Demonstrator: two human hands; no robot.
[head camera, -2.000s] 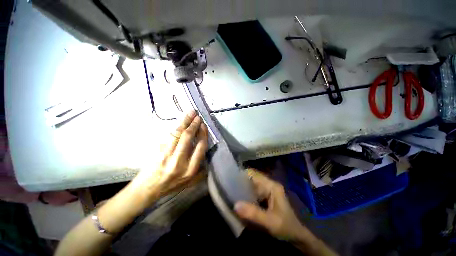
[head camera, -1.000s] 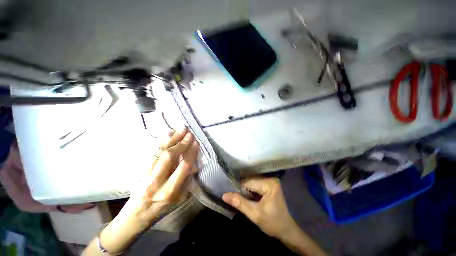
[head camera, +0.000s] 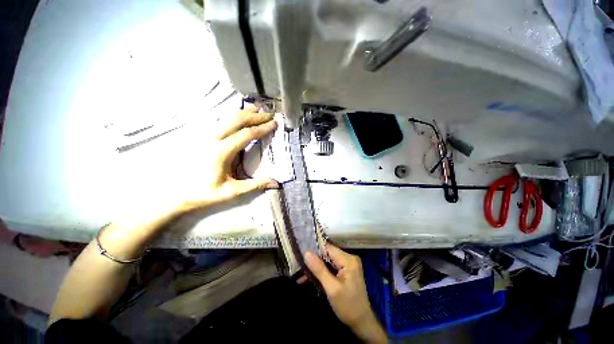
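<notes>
A grey, finely textured curved band piece (head camera: 301, 211) runs from under the sewing machine head (head camera: 404, 74) down over the table's front edge. A pale layer shows along its left side. My left hand (head camera: 235, 158) lies left of the needle area, fingers spread, with fingertips touching the band's left edge near the presser foot. My right hand (head camera: 336, 275) pinches the band's lower end below the table edge, thumb on top. The needle is mostly hidden behind the head.
A teal-edged phone (head camera: 374, 133), a thin metal and black tool (head camera: 448, 168) and red-handled scissors (head camera: 499, 201) lie on the table to the right. A blue basket (head camera: 441, 306) with scraps stands below. Pale curved pieces (head camera: 145, 138) lie at left.
The view has shifted, showing more of the machine head. My left hand has moved up beside the needle area and its fingers have spread. My right hand still holds the band's lower end.
</notes>
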